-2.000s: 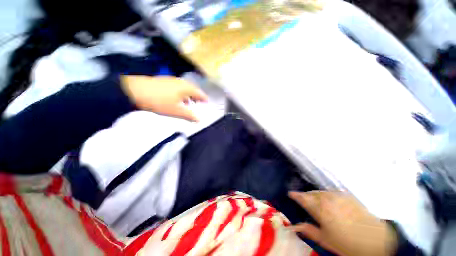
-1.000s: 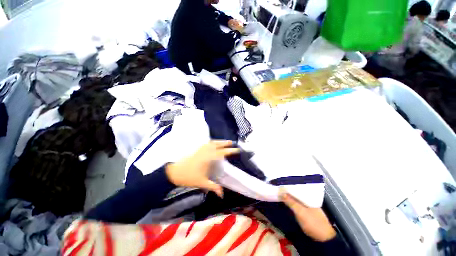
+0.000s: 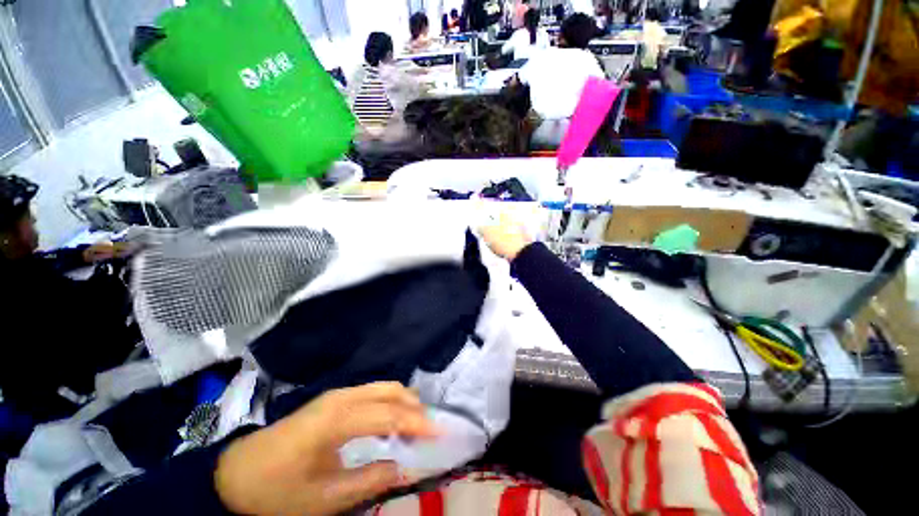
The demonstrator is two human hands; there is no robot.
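The garment, with a dark navy panel (image 3: 373,317) and white parts, spreads from my lap over the table's front edge. A black-and-white checked piece (image 3: 232,277) lies at its left, slightly blurred. My left hand (image 3: 327,448) is low in front of me, with white cloth between thumb and fingers. My right hand (image 3: 501,239) is stretched forward over the table, its fingers closed at the garment's far upper edge; the fingertips are blurred against the white.
The sewing machine (image 3: 806,287) stands right, with mint-green block (image 3: 677,238) and cardboard (image 3: 630,228) on it. Yellow-and-green-handled scissors (image 3: 771,346) lie at the table's right front. A green bag (image 3: 252,86) hangs upper left. A person (image 3: 50,292) sits at left; more people sit behind.
The view has swung right and up to the machine. My right hand has moved from the lap forward over the table, and the garment is spread up towards it. My left hand stays low at the cloth.
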